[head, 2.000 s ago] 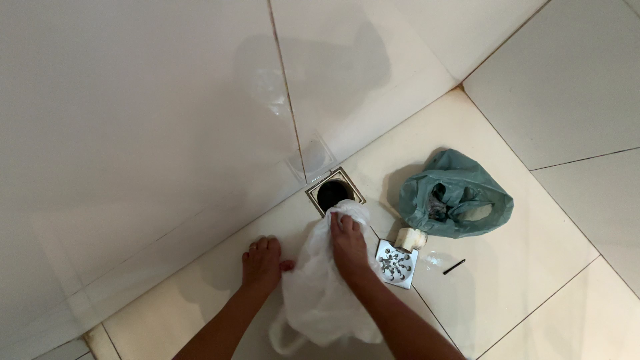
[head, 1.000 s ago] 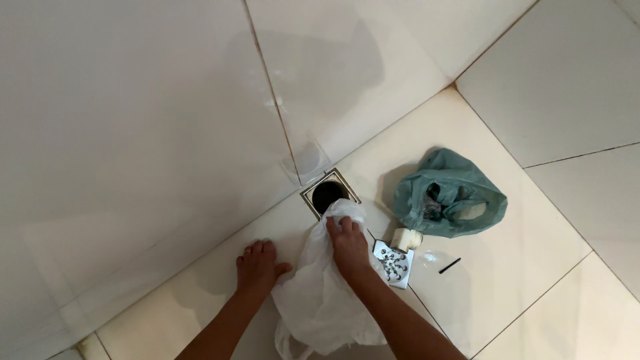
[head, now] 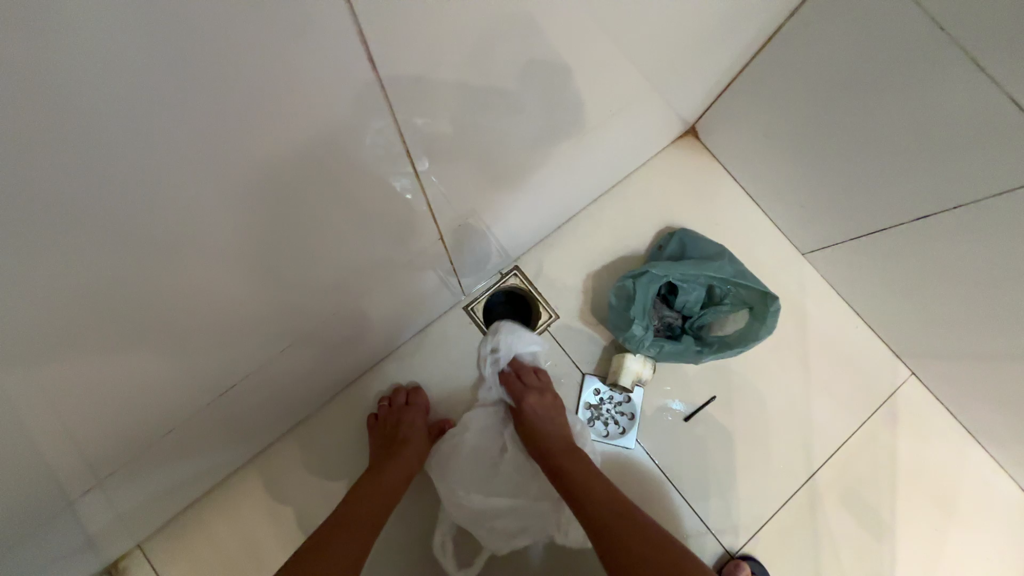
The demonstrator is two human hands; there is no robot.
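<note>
A white plastic bag (head: 488,488) lies on the floor tiles, its bunched top at the near edge of an open square floor drain (head: 512,306). My right hand (head: 538,404) grips the bunched part of the bag just below the drain; its fingertips are partly hidden in the plastic. My left hand (head: 402,428) rests on the floor left of the bag, fingers spread, with a ring on one finger. Right of my right hand lies a square metal drain grate (head: 610,410), with a short cream-coloured plastic pipe fitting (head: 630,371) at its upper edge.
A green plastic bag (head: 696,296) stands open right of the drain, with dark matter inside. A thin black stick (head: 700,409) lies on the tiles. Tiled walls (head: 544,104) meet the floor behind the drain and at the right. Part of a foot in footwear (head: 740,566) shows at the bottom edge.
</note>
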